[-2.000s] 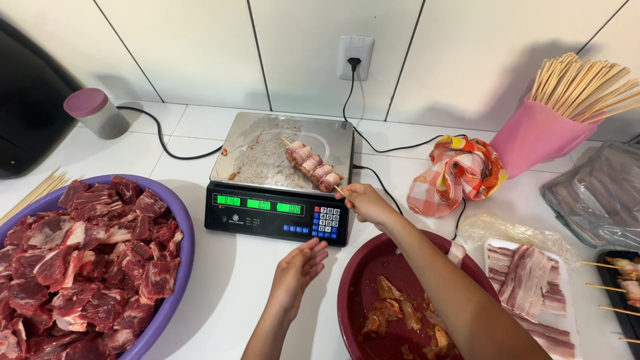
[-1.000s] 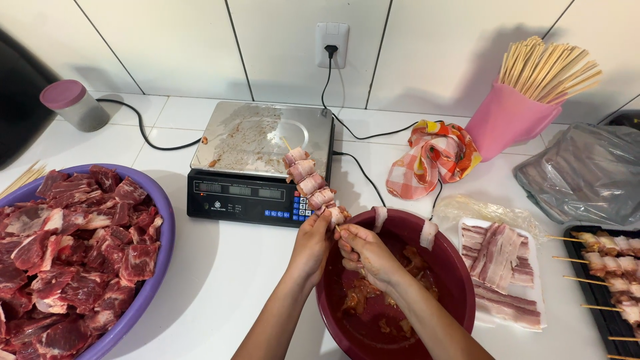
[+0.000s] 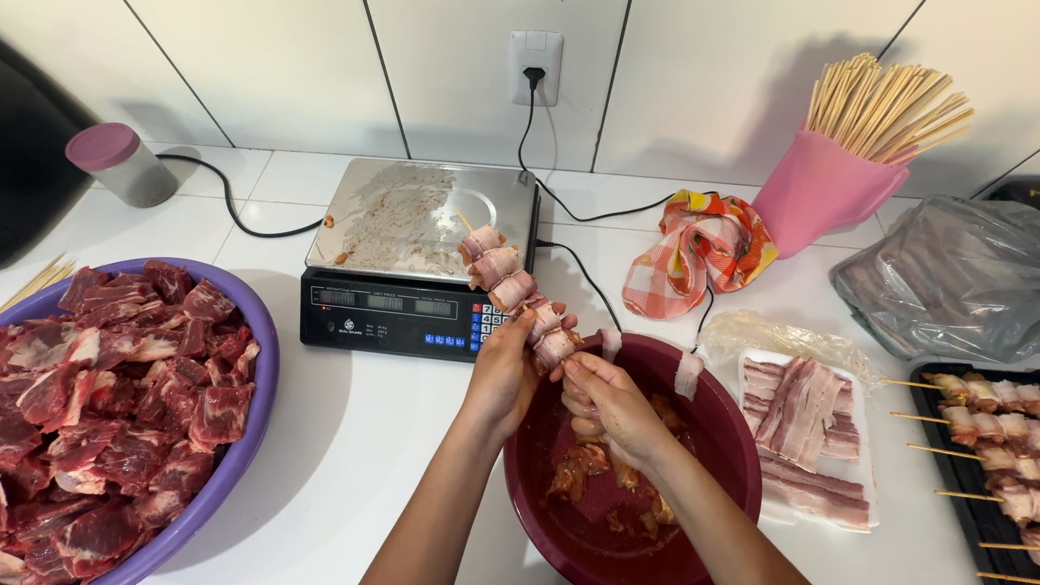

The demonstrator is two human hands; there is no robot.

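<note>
A skewer of bacon-wrapped meat pieces (image 3: 516,286) is held at a slant, its pointed tip up and left over the edge of the digital scale (image 3: 398,215). My left hand (image 3: 505,370) wraps around the skewer's lower pieces. My right hand (image 3: 605,398) grips its bottom end, over the maroon bowl (image 3: 540,504). Marinated meat pieces (image 3: 581,467) lie in that bowl, and strips of bacon (image 3: 689,374) hang over its rim. To the right, more sliced bacon (image 3: 800,414) rests on a white foam tray.
A purple basin (image 3: 264,382) of raw red meat stands at left. Finished skewers (image 3: 995,443) lie on a black tray at right. Behind are a pink holder (image 3: 825,191) of wooden skewers, a checked cloth (image 3: 699,252), a plastic bag (image 3: 942,276), a lidded jar (image 3: 122,166) and power cords (image 3: 236,207).
Two seconds ago the skewer lay on the scale plate with my right hand at its end and my left hand empty. Both hands now hold it off the scale, beside the maroon bowl.
</note>
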